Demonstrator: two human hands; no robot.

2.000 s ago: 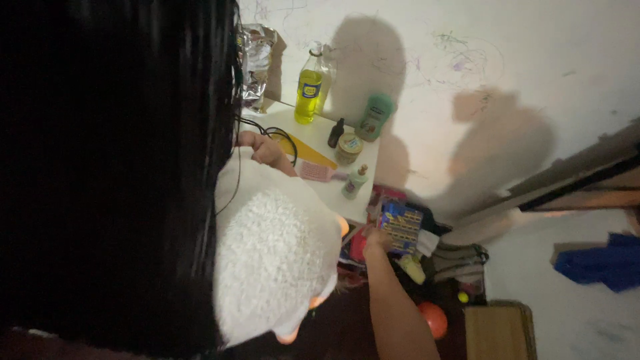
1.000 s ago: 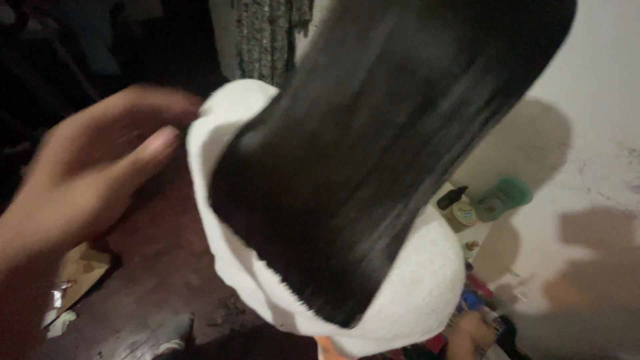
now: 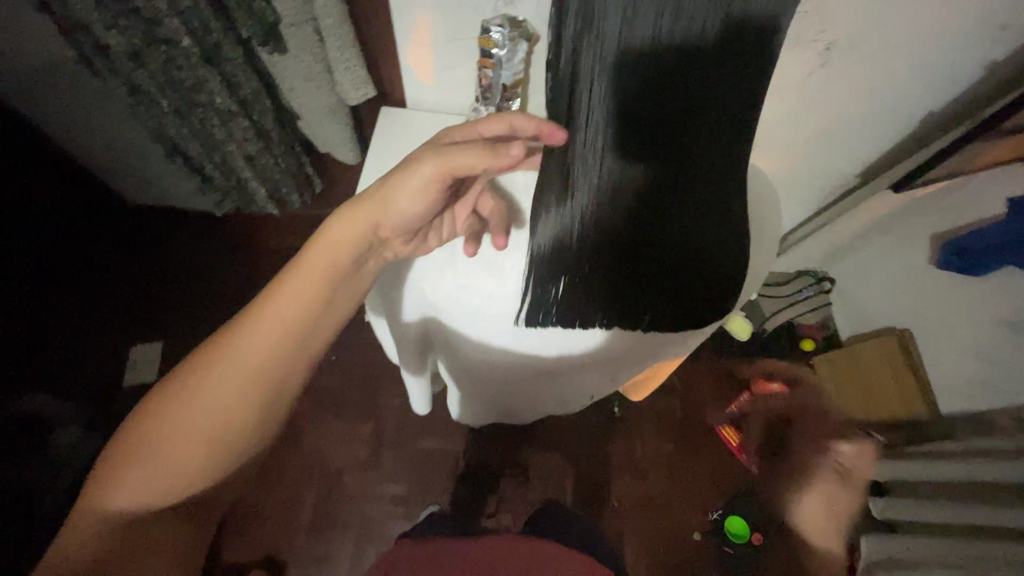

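Long straight black hair (image 3: pixel 648 176) hangs down a person's back, its lower edge cut nearly level, over a white cloth (image 3: pixel 512 376) draped around them. My left hand (image 3: pixel 456 180) is at the left side of the hair, fingers apart and palm partly up; its fingertips reach the hair's edge, and contact is unclear. At the lower right my right hand (image 3: pixel 824 472) is blurred and partly in shadow, away from the hair; whether it holds anything cannot be told. A red object (image 3: pixel 736 440) lies beside or behind its fingers.
A shiny foil packet (image 3: pixel 504 64) stands by the wall behind a white surface (image 3: pixel 408 140). Grey textured fabric (image 3: pixel 240 104) hangs at upper left. To the right are a cardboard box (image 3: pixel 872 372), cables (image 3: pixel 800 288) and a blue cloth (image 3: pixel 984 240). A green round object (image 3: pixel 736 529) lies on the dark floor.
The view has shifted a lot. My left hand, off to the left of the white cloth one second ago, is now beside the hair. My right hand is now at the lower right, away from the cloth.
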